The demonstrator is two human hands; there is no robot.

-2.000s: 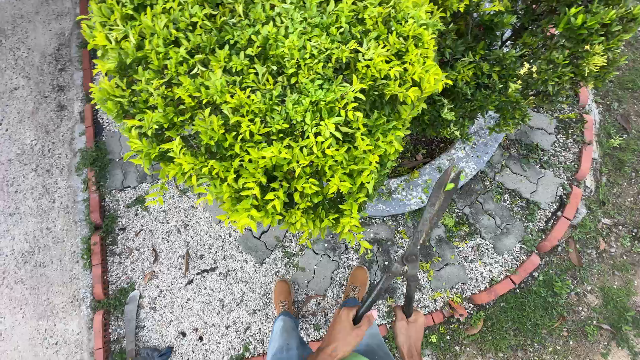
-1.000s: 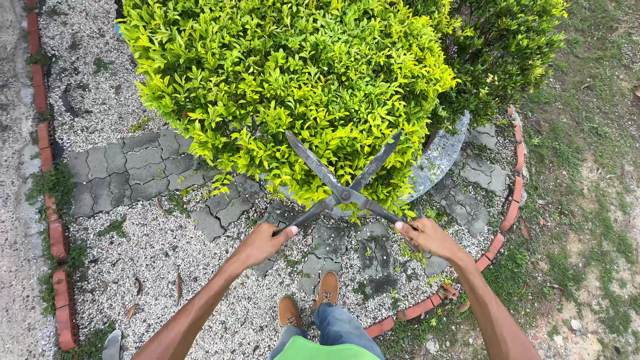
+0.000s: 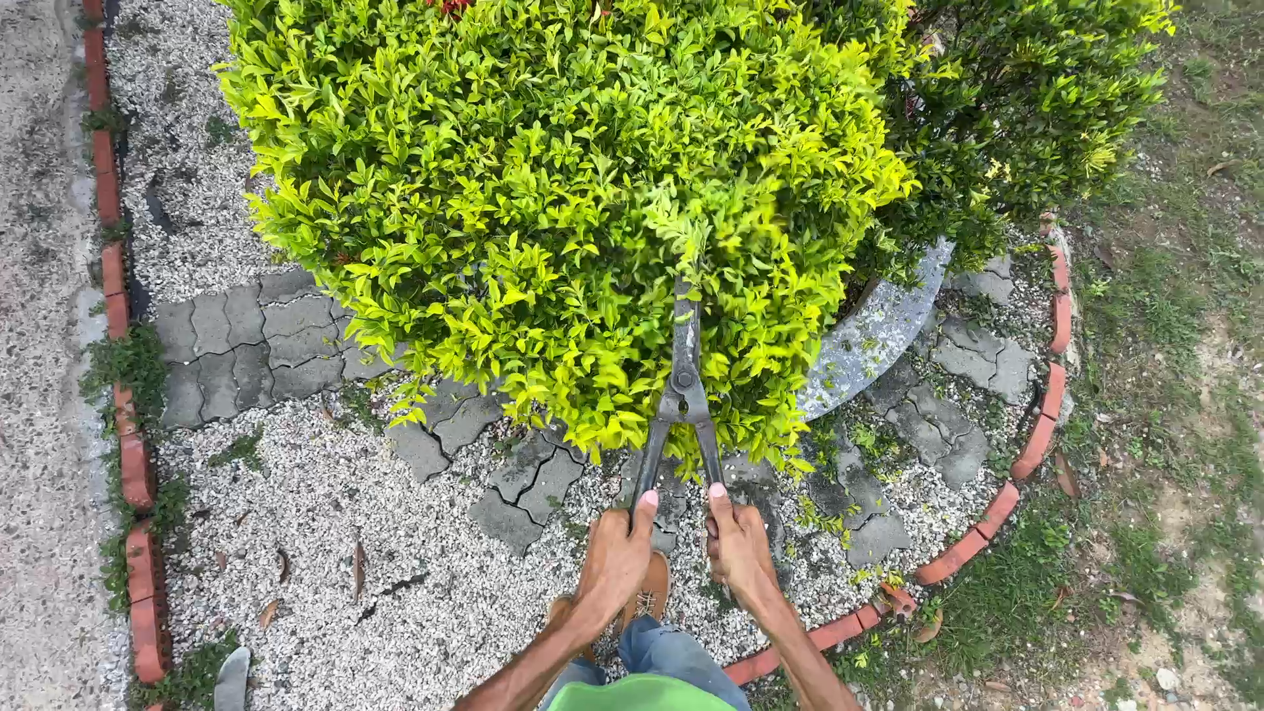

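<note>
A pair of metal hedge shears (image 3: 685,380) points away from me, its blades closed together, with their tips hidden among the leaves of a yellow-green bush (image 3: 553,197). My left hand (image 3: 617,553) is wrapped around the left handle. Around the right handle my right hand (image 3: 741,548) is closed, a short way from the left one. Some leaves above the blades are blurred. Both hands are over the gravel, just short of the bush's near edge.
A curved concrete planter rim (image 3: 879,331) shows at the bush's right, beside a darker shrub (image 3: 1017,118). Grey pavers (image 3: 267,341) lie in white gravel (image 3: 336,523). Red brick edging (image 3: 1042,420) borders it on the right and left. At the lower left lies a blade-like metal piece (image 3: 232,681).
The shears were spread wide over the bush one second ago and are now closed, with both hands drawn together. Two seconds ago the shears were near the planter rim.
</note>
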